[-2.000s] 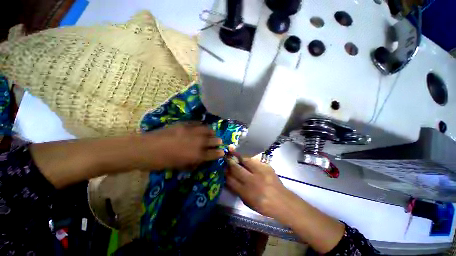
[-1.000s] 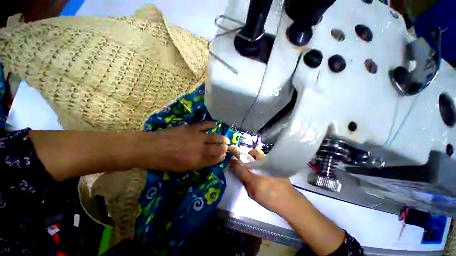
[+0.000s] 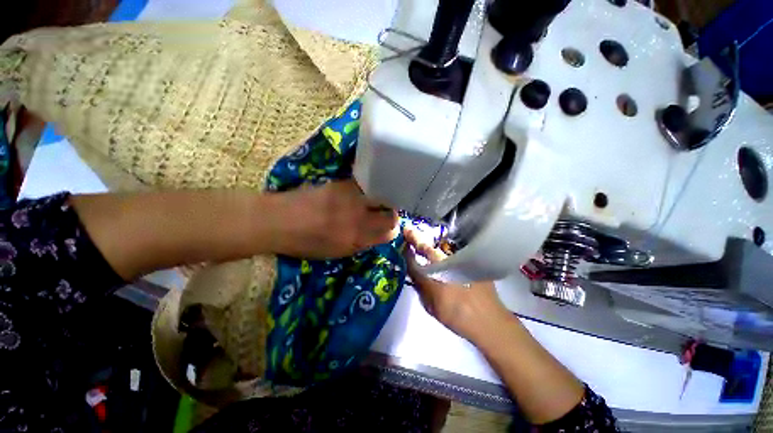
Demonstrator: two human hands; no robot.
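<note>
The blue-teal flowered lining point(image 3: 339, 304) lies at the mouth of the cream straw tote bag point(image 3: 195, 110), its edge under the lit end of the white sewing machine point(image 3: 415, 152). My left hand point(image 3: 339, 221) lies over the lining with its fingers bent on the edge beside the needle area. My right hand point(image 3: 449, 292) grips the lining edge from the other side, its fingertips partly behind the machine's curved white cover. The two hands' fingertips are close together. The presser foot and needle are hard to make out in the glare.
The ribbed silver tension knob point(image 3: 559, 290) stands right of my right hand. The table's marked front edge point(image 3: 458, 385) runs below. A bag handle point(image 3: 165, 338) hangs at lower left. A blue object with pink thread point(image 3: 742, 376) sits at right.
The bag and lining have shifted right, towards the machine. My left hand has moved right with them. The curved cover stands out over my right fingertips, unlike in the earliest frame.
</note>
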